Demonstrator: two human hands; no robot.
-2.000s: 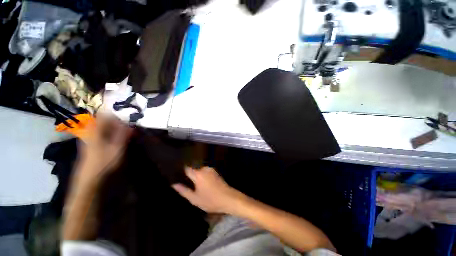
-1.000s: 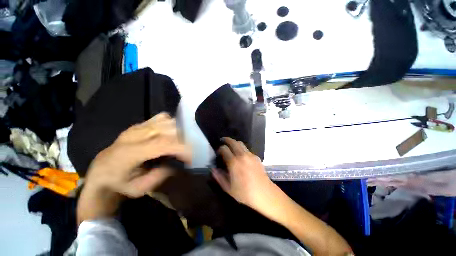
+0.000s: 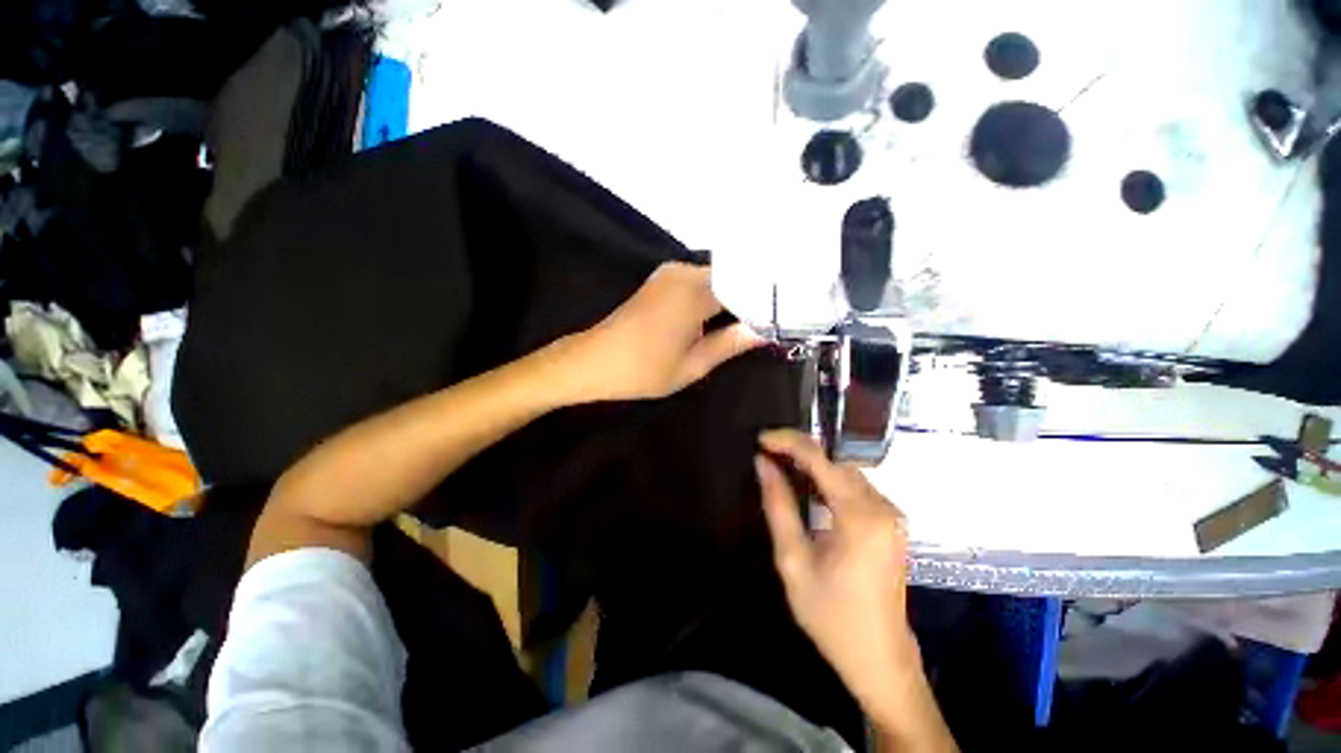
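A large black garment panel (image 3: 353, 294) spreads over the left of the table and hangs over its front edge onto the lap. My left hand (image 3: 669, 336) holds the panel near the needle area, fingertips close to the presser foot. My right hand (image 3: 838, 544) pinches the cloth edge between thumb and fingers, just in front of the needle area. The white sewing machine head (image 3: 941, 250) stands over the cloth, with a shiny metal guard (image 3: 871, 390) on its front. The small shaped piece cannot be told apart from the panel.
Stacked cut pieces (image 3: 265, 125) lie at the back left beside a blue strip (image 3: 385, 103). An orange item (image 3: 140, 468) and cream scraps (image 3: 52, 353) are far left. Thread snips (image 3: 1302, 468) and a small brown plate (image 3: 1240, 516) lie right. A blue crate (image 3: 1049, 662) is under the table.
The view has shifted. The panel has come up onto the table and to the needle area. My left hand moved right to the machine; my right hand now pinches cloth by the presser foot.
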